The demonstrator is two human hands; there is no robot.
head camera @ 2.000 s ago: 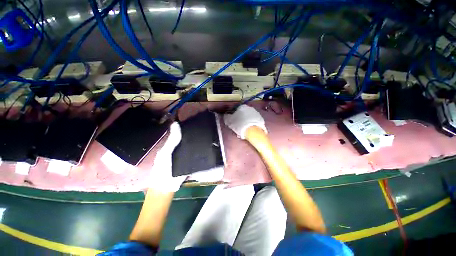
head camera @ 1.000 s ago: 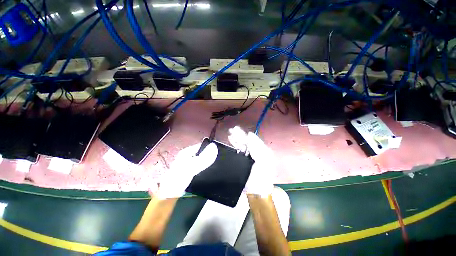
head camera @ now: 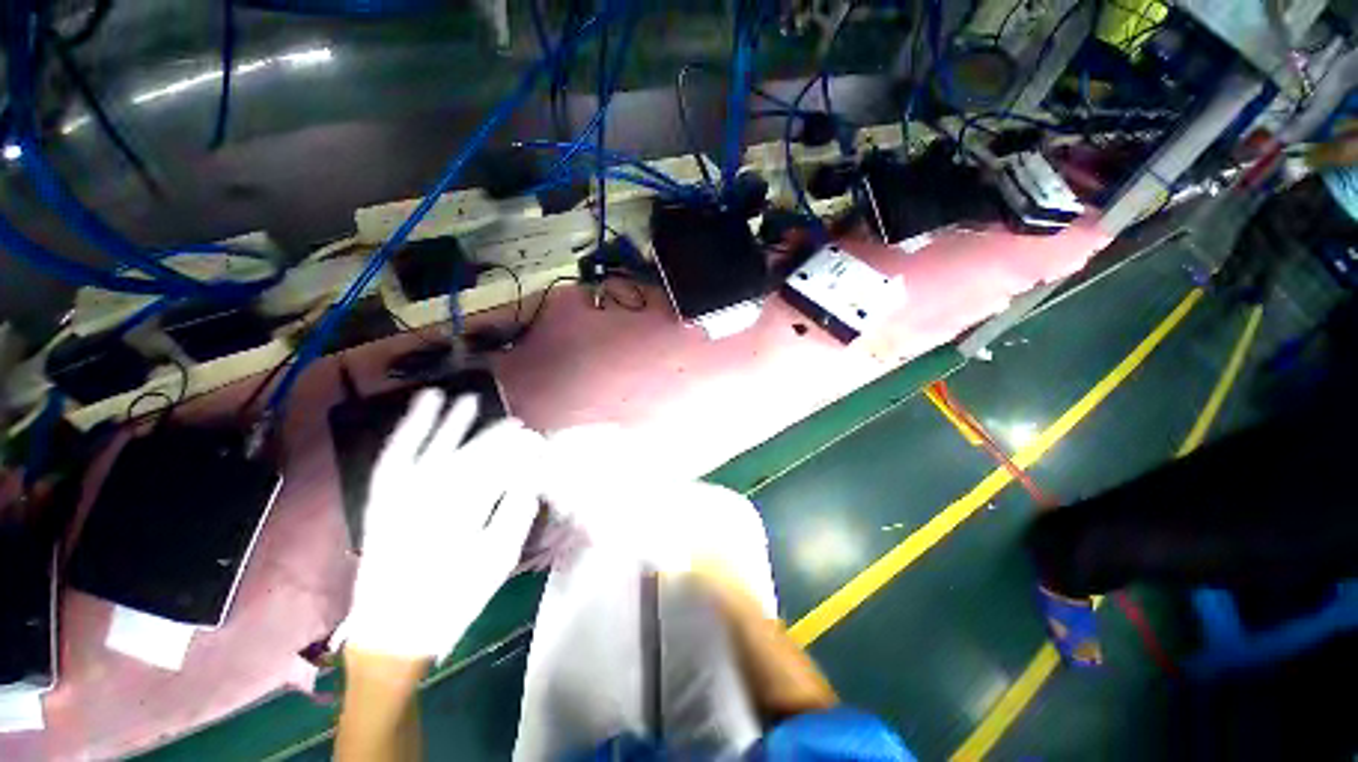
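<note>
A flat black unit (head camera: 353, 447) lies on the pink shelf mat (head camera: 596, 351) near the front edge, partly hidden by my gloved left hand (head camera: 440, 514). The left hand's fingers are extended and slightly apart over the unit; its palm side is hidden. A dark lead runs at the unit's back edge. My gloved right hand (head camera: 633, 499) is to the right of the left, above my lap at the shelf edge, overexposed and blurred. Its fingers and anything in them cannot be made out.
More black units lie left (head camera: 179, 521) and right (head camera: 709, 264). A white-side-up unit (head camera: 843, 289) lies on the mat. Power strips (head camera: 492, 223) with adapters (head camera: 435, 268) run behind, under hanging blue cables (head camera: 432, 194). A person's dark-clothed leg and blue shoe (head camera: 1069, 622) show at right.
The view has turned right. The unit, held between both hands a second ago, now lies on the mat. The right hand has come away from it.
</note>
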